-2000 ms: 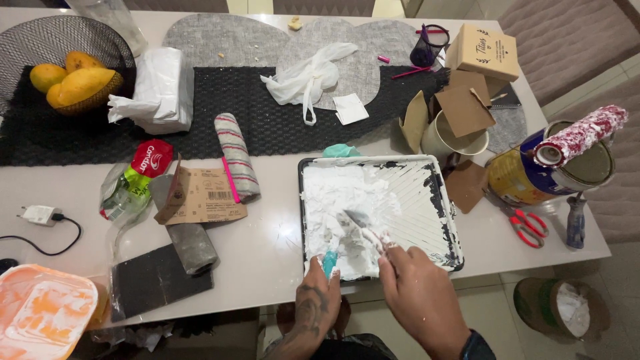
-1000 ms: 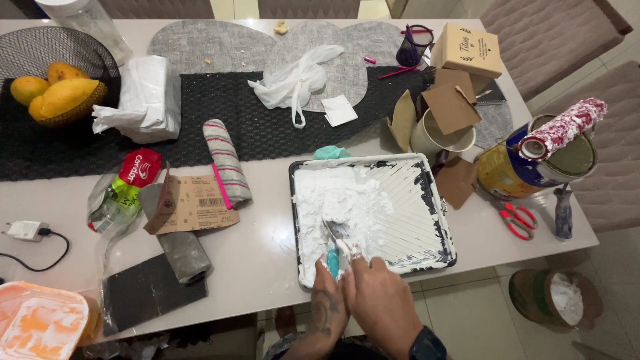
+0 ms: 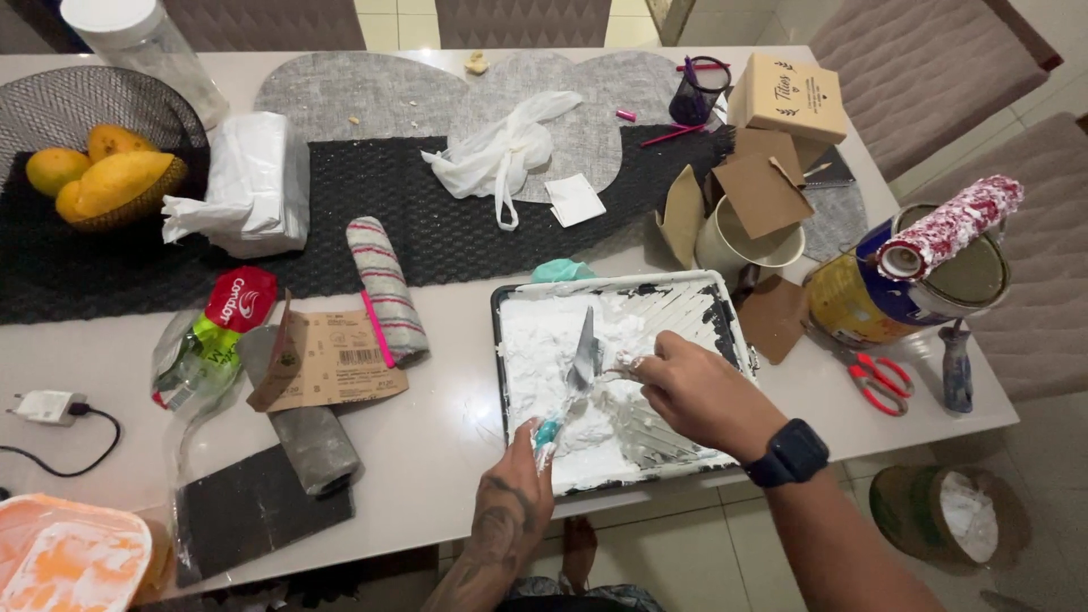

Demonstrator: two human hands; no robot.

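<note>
A black paint tray [image 3: 497,365] with white-smeared rims lies at the table's near edge, loaded with thick white paste [image 3: 544,340]. My left hand [image 3: 514,489] grips the turquoise handle of a putty knife [image 3: 585,353], its metal blade tilted up over the paste. My right hand [image 3: 701,391], with a dark watch on the wrist, is closed around a paste-smeared tool whose far end meets the paste near the blade; its kind is hard to tell. Behind the tray's far rim lies a turquoise cloth or glove [image 3: 561,271].
Right of the tray are a paint can [image 3: 858,293] with a red-and-white roller [image 3: 952,228] on it, red-handled pliers [image 3: 881,384] and a cream bucket [image 3: 748,242] with cardboard. On the left lie a striped roller sleeve [image 3: 387,289], sandpaper [image 3: 340,357] and an orange tub [image 3: 76,552].
My right hand has moved right and away from my left hand, which it was close beside one second ago. The putty knife's blade now stands higher out of the paste.
</note>
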